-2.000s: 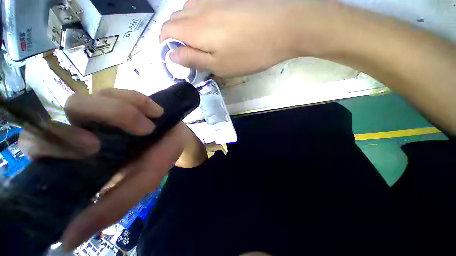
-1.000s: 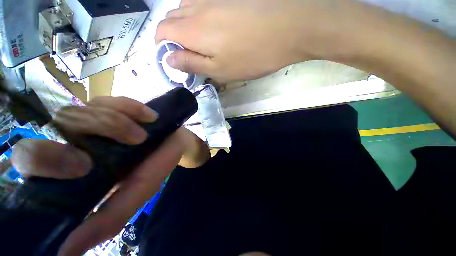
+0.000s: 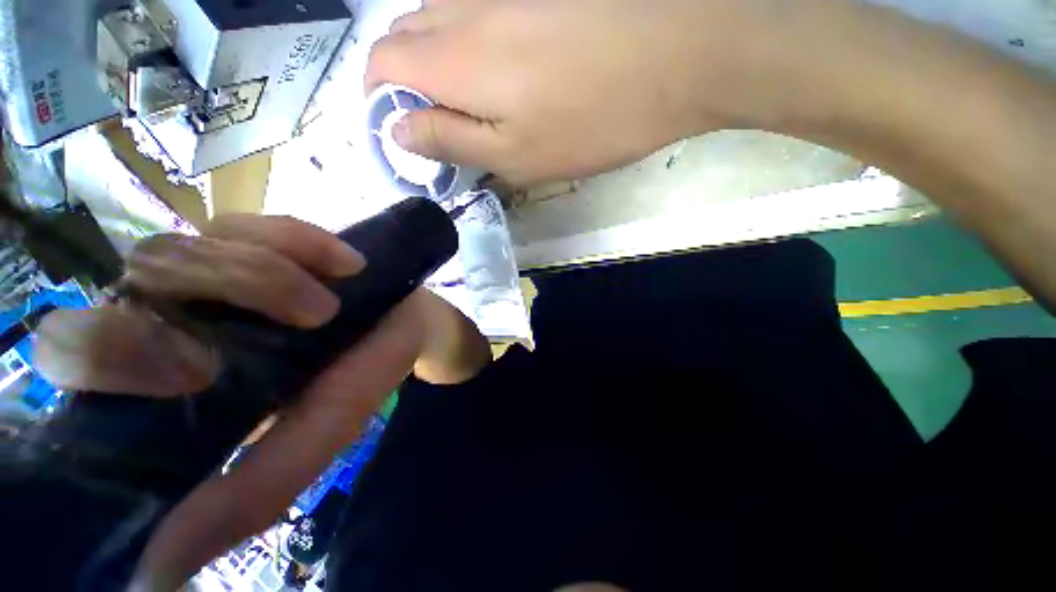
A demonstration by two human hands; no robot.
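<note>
My right hand (image 3: 579, 87) grips a short white cylinder (image 3: 386, 174) with a ring and spokes at its end, thumb on the hub, at the upper middle. My left hand (image 3: 261, 272) is wrapped around a thick black electric screwdriver (image 3: 400, 249) and is partly blurred and cut off at lower left. Its thin bit points up right, just below the cylinder. Whether the bit touches a screw cannot be told. A flat white piece (image 3: 492, 272) lies behind the screwdriver's nose; whether it joins the cylinder cannot be told.
A grey-white screw feeder (image 3: 249, 81) stands at upper left beside a white box with red lettering (image 3: 52, 104). The bench's front edge (image 3: 718, 237) crosses the middle right. Dark clothing, green floor and a yellow line are below. Blue containers (image 3: 347, 468) show at lower left.
The view has shifted slightly. My left hand and the screwdriver have moved a little against the cylinder. Both hands keep their holds.
</note>
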